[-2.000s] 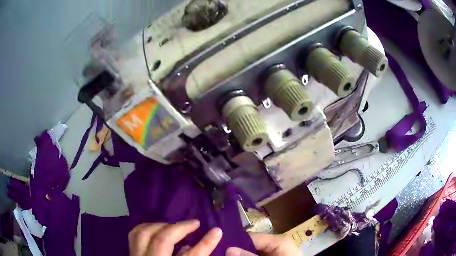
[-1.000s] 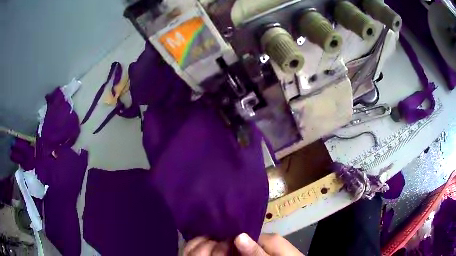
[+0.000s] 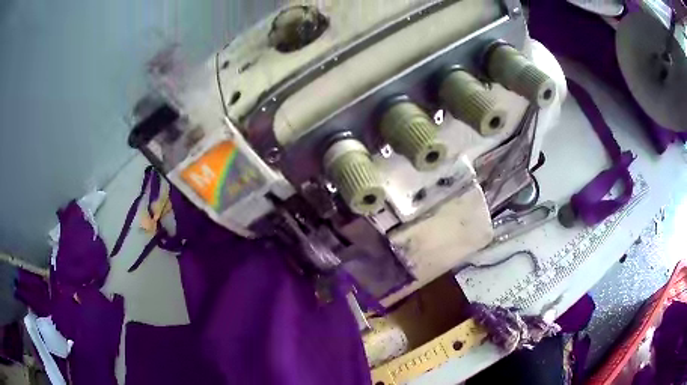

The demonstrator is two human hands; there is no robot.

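Note:
A large purple fabric panel point(image 3: 264, 316) runs from under the presser foot area point(image 3: 316, 252) of the overlock machine point(image 3: 377, 75) down past the bottom edge of the picture. Its right edge lies beside the open recess. Another flat purple piece point(image 3: 157, 353) lies just left of it. A narrow purple strip end shows right of the presser foot. Neither of my hands is in view.
Purple pieces point(image 3: 79, 293) and white scraps point(image 3: 47, 342) lie at far left. The yellow edge strip point(image 3: 429, 357) carries a thread waste tuft point(image 3: 516, 328). Right are a slim metal tool point(image 3: 523, 223), a purple ribbon point(image 3: 603, 194), a printed ruler point(image 3: 580, 252) and a red crate point(image 3: 640, 331).
My hands have gone out of the picture at the bottom. The view has shifted, so the machine sits lower and further left than one second ago. The panel now reaches the bottom edge.

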